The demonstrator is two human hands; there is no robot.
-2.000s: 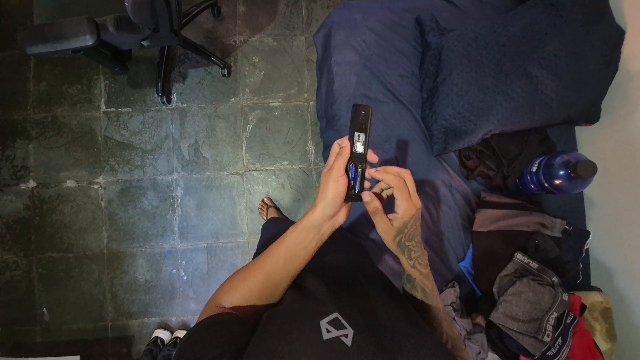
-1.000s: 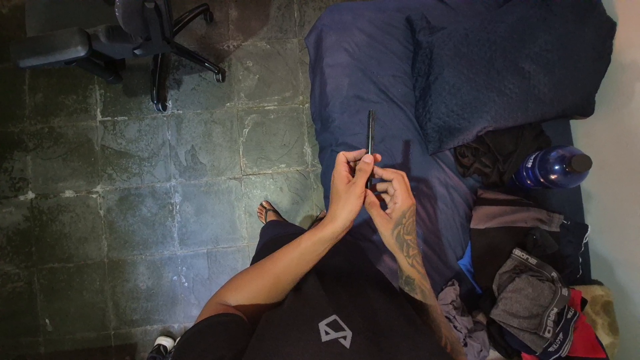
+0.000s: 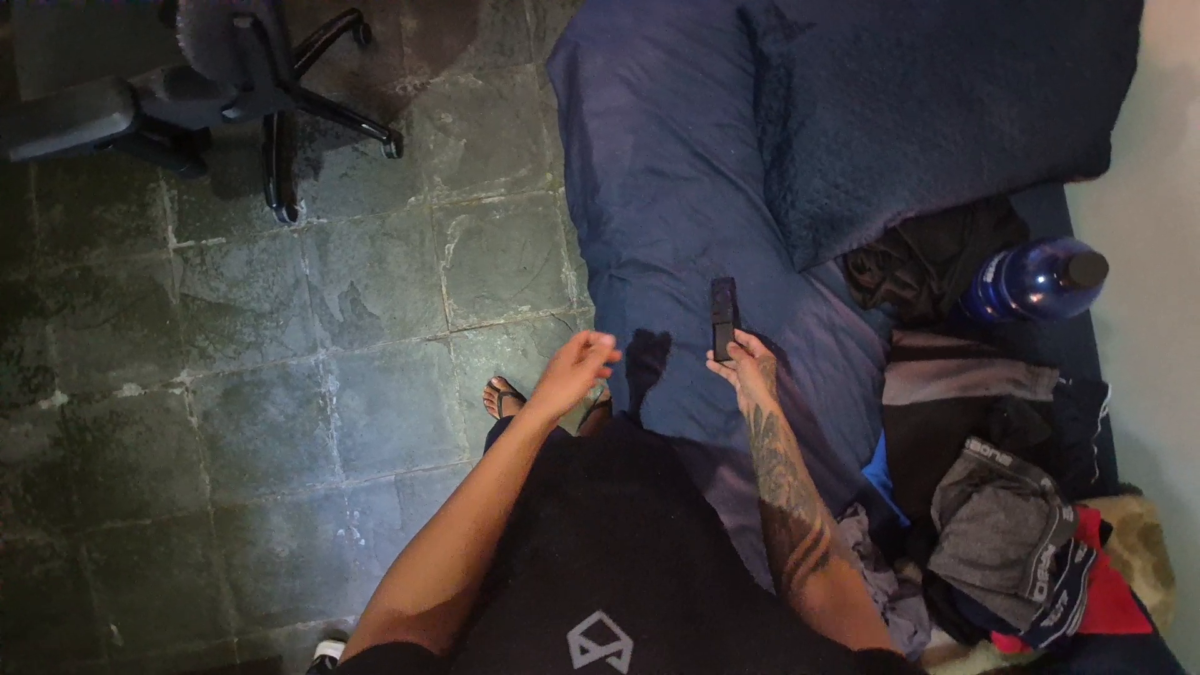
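Note:
A slim black remote control [image 3: 723, 314] is in my right hand [image 3: 747, 364], gripped at its lower end by thumb and fingers, over the dark blue bedding [image 3: 670, 216]. Its far end points away from me. My left hand [image 3: 579, 370] is off the remote, to its left, near the bedding's edge, with fingers loosely bent and nothing seen in them. The shadow of a hand falls on the bedding between the two hands.
A blue bottle with a dark cap [image 3: 1036, 279] lies by the wall at right, with dark cloth and a heap of folded clothes [image 3: 994, 525] below it. A black wheeled office chair [image 3: 253, 84] stands on the tiled floor [image 3: 253, 375] at upper left. My sandalled feet are below.
Two seconds ago both hands held the remote, with blue batteries showing in its open compartment; then it was turned edge-on. Now my left hand has let go and moved left, and the right holds it.

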